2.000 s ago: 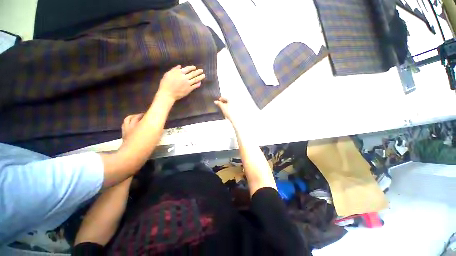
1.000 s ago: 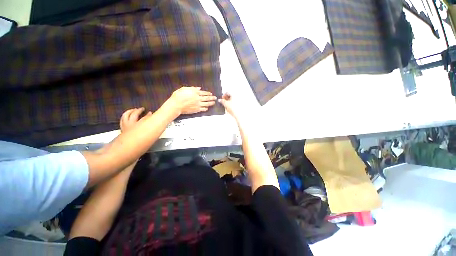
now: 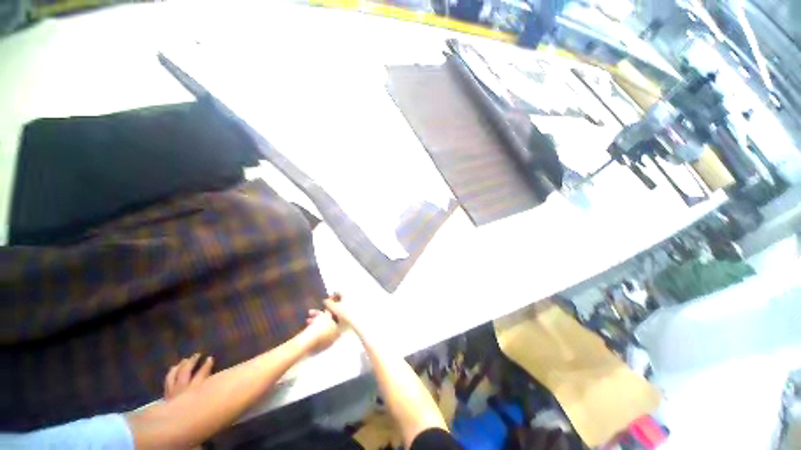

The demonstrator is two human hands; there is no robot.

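The large brown and blue plaid fabric panel (image 3: 202, 281) lies rumpled on the table at the left. My left hand (image 3: 187, 375) rests on its near part with fingers apart, partly hidden behind another person's forearm. My right hand (image 3: 340, 309) is at the panel's near right corner, fingers bent at the edge; blur hides whether they pinch the cloth. The other person's hand (image 3: 321, 331), with a light blue sleeve, is right beside my right hand at the same corner.
A folded black stack (image 3: 123, 163) lies behind the panel. A narrow plaid strip (image 3: 329, 211) with a hooked end and a second plaid panel (image 3: 474, 145) lie on the white table (image 3: 492, 272). Brown paper (image 3: 575, 369) and scraps are below the edge.
The view has swung up and right, showing more of the table's far side. The other person's hand has moved over the cloth to the corner by my right hand, its fingers now bent.
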